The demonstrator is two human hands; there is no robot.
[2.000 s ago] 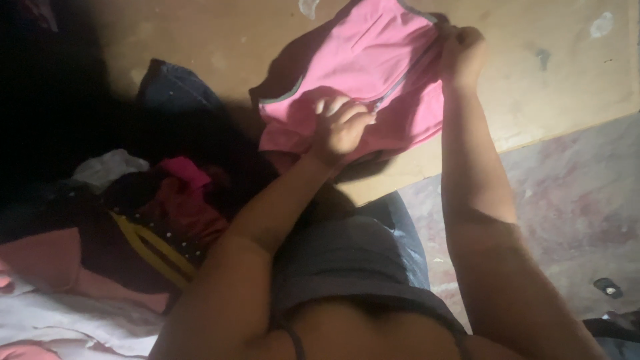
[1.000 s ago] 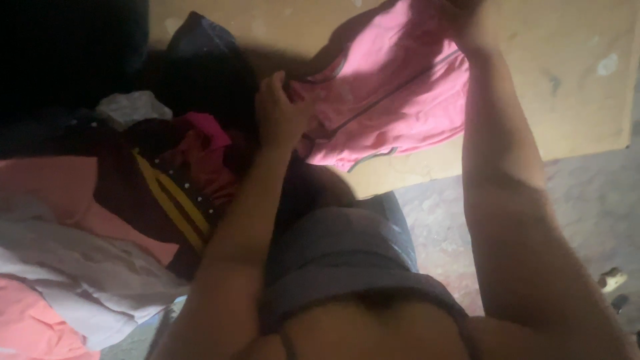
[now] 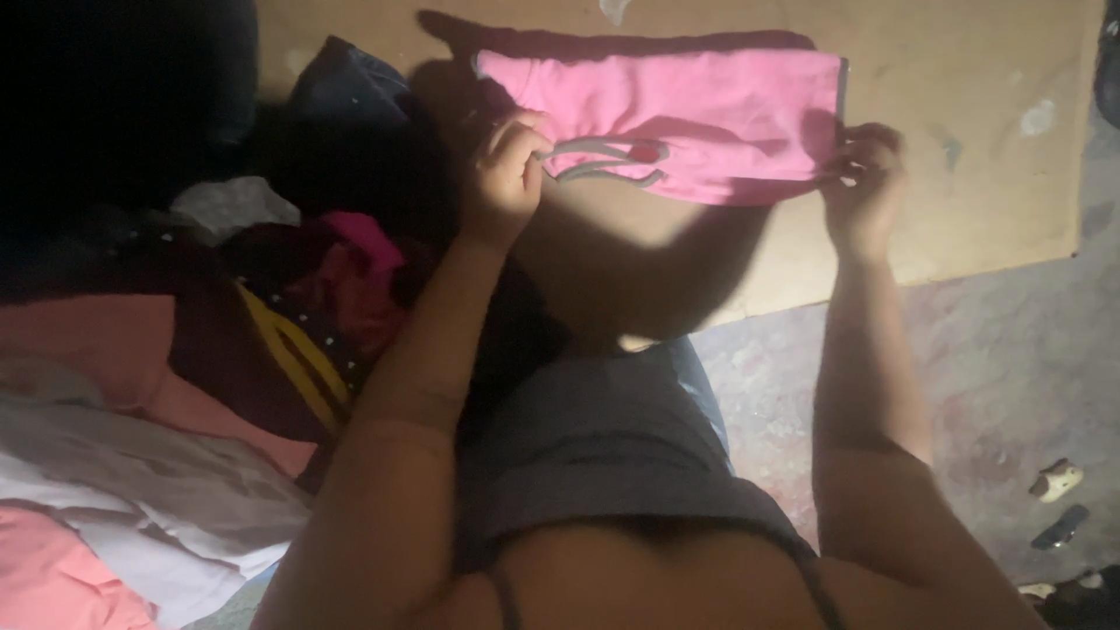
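Note:
A pink garment with grey edging (image 3: 700, 105) is stretched sideways above a tan board, folded into a long shape. At its left end, my left hand (image 3: 512, 166) pinches the cloth beside the loops of grey trim. My right hand (image 3: 862, 175) grips the lower right corner, next to the grey-edged hem. The two hands are well apart, with the pink cloth spanning between them. Shadows of the arms and cloth fall on the board.
The tan board (image 3: 971, 219) lies on a worn, stained floor (image 3: 761, 385). To the left is a heap of clothes: a dark blue cloth (image 3: 350, 87), a magenta cloth (image 3: 363, 236), a salmon cloth (image 3: 96, 341) and a pale cloth (image 3: 166, 472). Small objects (image 3: 1057, 479) lie at the lower right.
The pink garment was spread wider and at a slant; now it is narrower and lies nearly level. My right hand has come down from the top edge of the view.

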